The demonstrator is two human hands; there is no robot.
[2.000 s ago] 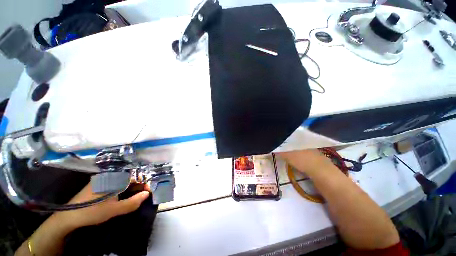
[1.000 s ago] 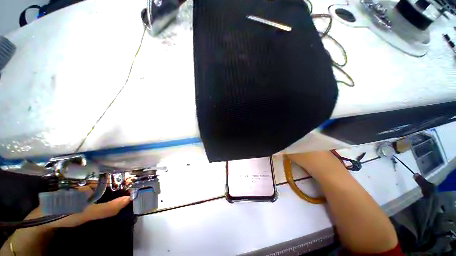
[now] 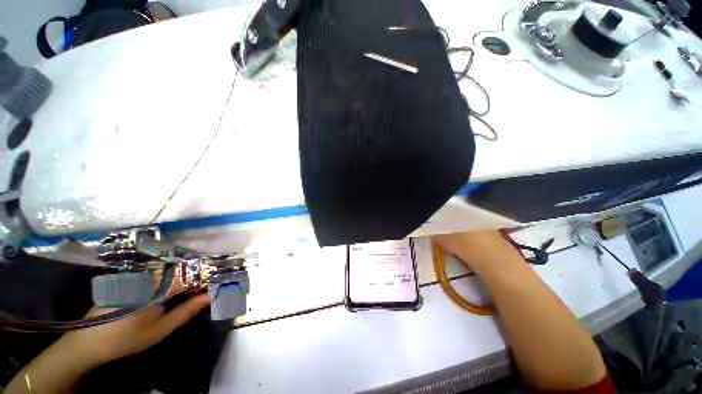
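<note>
A black garment piece [image 3: 173, 358] lies on the machine bed at the lower left. My left hand [image 3: 142, 327] rests on it, fingertips beside the presser foot area, partly hidden by the machine head's metal parts. Whether its fingers grip the cloth is not clear. My right forearm reaches under the machine arm; of my right hand [image 3: 462, 245] only the part near the wrist shows, and its fingers are hidden behind the arm. A smartphone [image 3: 382, 275] with a lit whitish screen lies between the hands.
A black cloth strip [image 3: 385, 131] hangs over the machine arm. Scissors with an orange-yellow handle loop [image 3: 454, 296] lie by the right forearm. A grey block [image 3: 228, 298] sits right of the needle. A thin tool with a dark end [image 3: 645, 286] lies far right. A bobbin winder [image 3: 600, 35] is on top.
The phone screen has changed from a coloured picture to a pale page with text. The view has shifted and come partly back. Both hands stay in about the same places.
</note>
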